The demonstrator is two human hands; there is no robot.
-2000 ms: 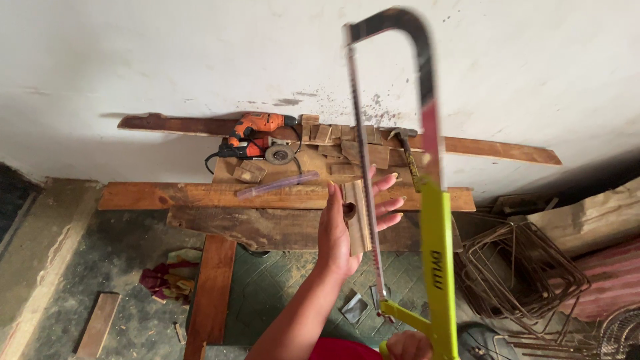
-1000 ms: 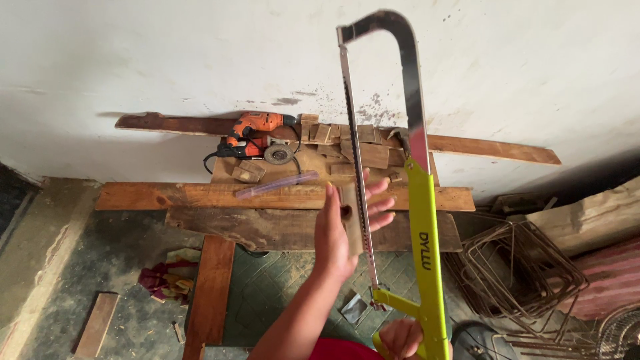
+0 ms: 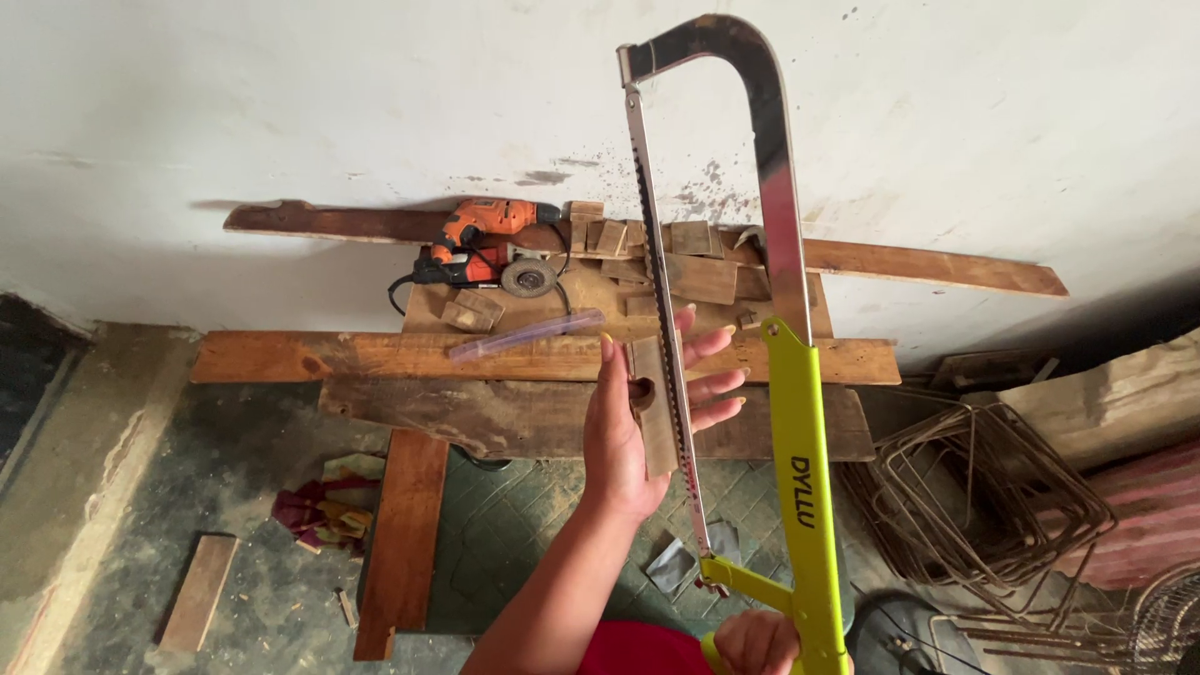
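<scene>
My left hand (image 3: 623,441) holds a small wooden block (image 3: 656,412) upright on its palm, thumb along one side and fingers spread. The block has a rounded dark hole or notch near its middle. My right hand (image 3: 759,642), at the bottom edge, grips the handle of a Dyllu hacksaw (image 3: 802,469) with a lime-green and metal frame. The saw stands upright, and its toothed blade (image 3: 664,319) passes in front of the block and the left palm. Whether blade and block touch, I cannot tell.
A wooden plank (image 3: 281,356) crosses the work surface. Behind it lie an orange drill (image 3: 487,217), an angle grinder (image 3: 478,270), wood offcuts (image 3: 698,278) and a clear plastic strip (image 3: 525,336). Bent metal rods (image 3: 975,497) lie at right, a cloth (image 3: 328,511) on the floor at left.
The saw has shifted slightly left relative to two seconds ago and stands more upright. Both hands keep their holds on block and saw.
</scene>
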